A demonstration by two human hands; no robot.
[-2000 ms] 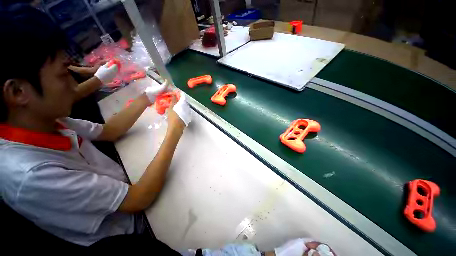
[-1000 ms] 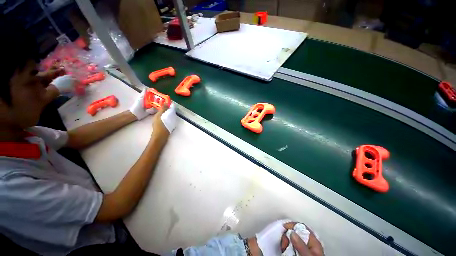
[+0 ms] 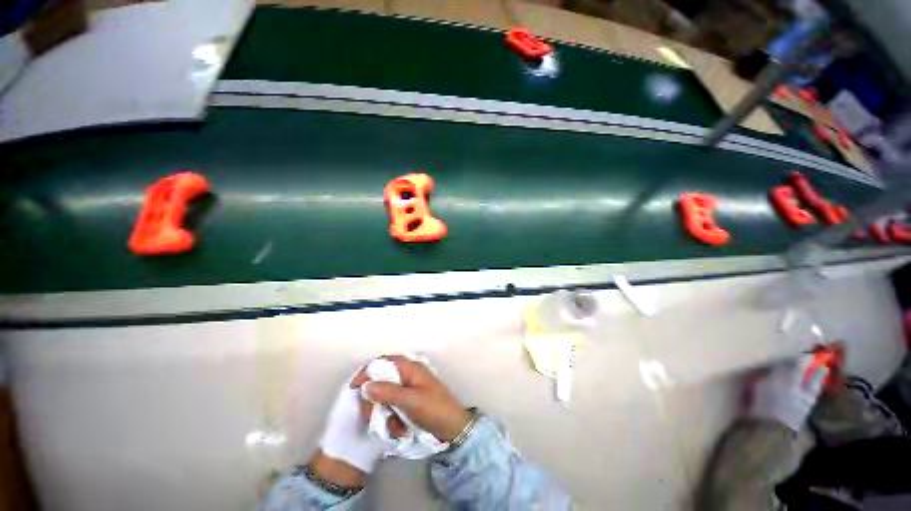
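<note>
My left hand (image 3: 349, 431), in a white knit glove, is near the front of the pale bench, pressed against my right hand. My right hand (image 3: 425, 397) is bare, with its fingers curled round a crumpled white cloth (image 3: 382, 377). The cloth also bulges out below the fingers. My left fingertips are hidden behind the cloth and right hand. No orange shell shows in my hands. Orange controller shells lie on the green belt beyond, one at the left (image 3: 165, 215), one near the middle (image 3: 412, 208) and several to the right.
A small clear bottle (image 3: 578, 305) stands by a yellow paper (image 3: 549, 342) with a white stick beside it. A neighbour's gloved hand (image 3: 789, 391) holds something orange at right. A white board (image 3: 120, 70) lies far left. Another shell (image 3: 527, 44) is on the rear belt lane.
The view has swung right. The left neighbour has left the picture; the bottle, yellow paper and right neighbour have come in. My hands, still together round the cloth, appear further left and fully in view.
</note>
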